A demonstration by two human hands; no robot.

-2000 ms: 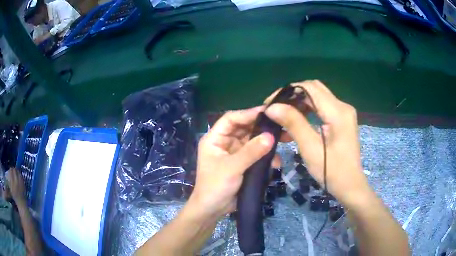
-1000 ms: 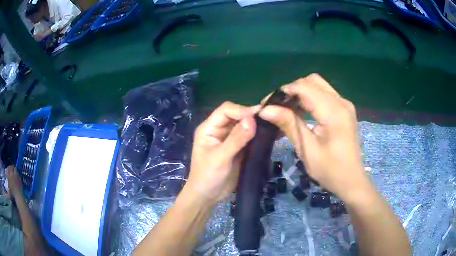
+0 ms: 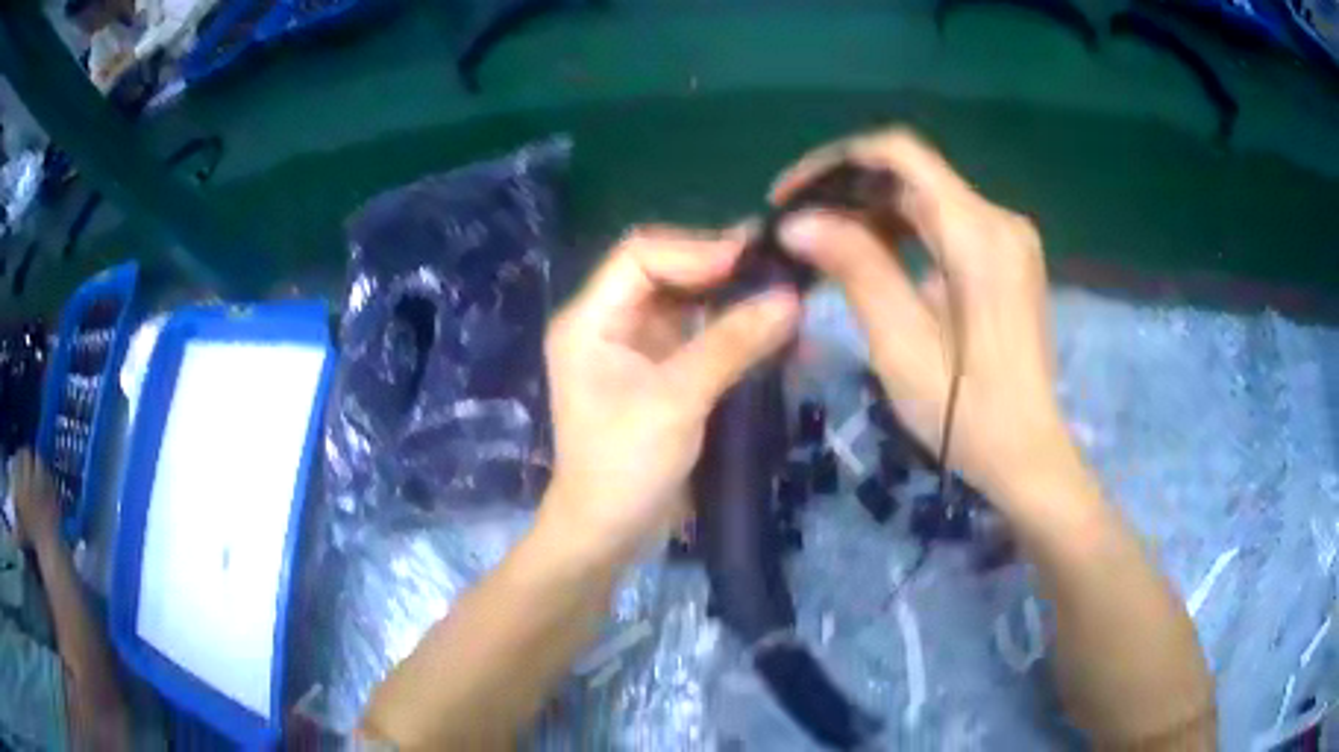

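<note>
A black headband (image 3: 746, 492) hangs down between my hands, its lower end over the wrap-covered bench. My left hand (image 3: 639, 353) grips it near its upper end with thumb and fingers. My right hand (image 3: 940, 294) holds the dark band end at the top, thumb close to the left fingertips. A thin black cable (image 3: 955, 389) hangs from my right hand. The fingers and motion blur hide the exact part at the band end. Small black plastic parts (image 3: 877, 497) lie in a loose group on the wrap behind the headband.
A bag of black parts (image 3: 455, 353) lies left of my hands. Further left are a blue-rimmed tray (image 3: 129, 588) and a parts tray (image 3: 88, 397), with another person's arm (image 3: 59, 588) at the edge. The green conveyor (image 3: 661, 88) ahead carries curved black bands (image 3: 1182, 62).
The view has shifted, so the bench and bag sit higher. The headband's lower end now shows further, bent to the right. The cable shows again below my right hand. Both hands keep their grip.
</note>
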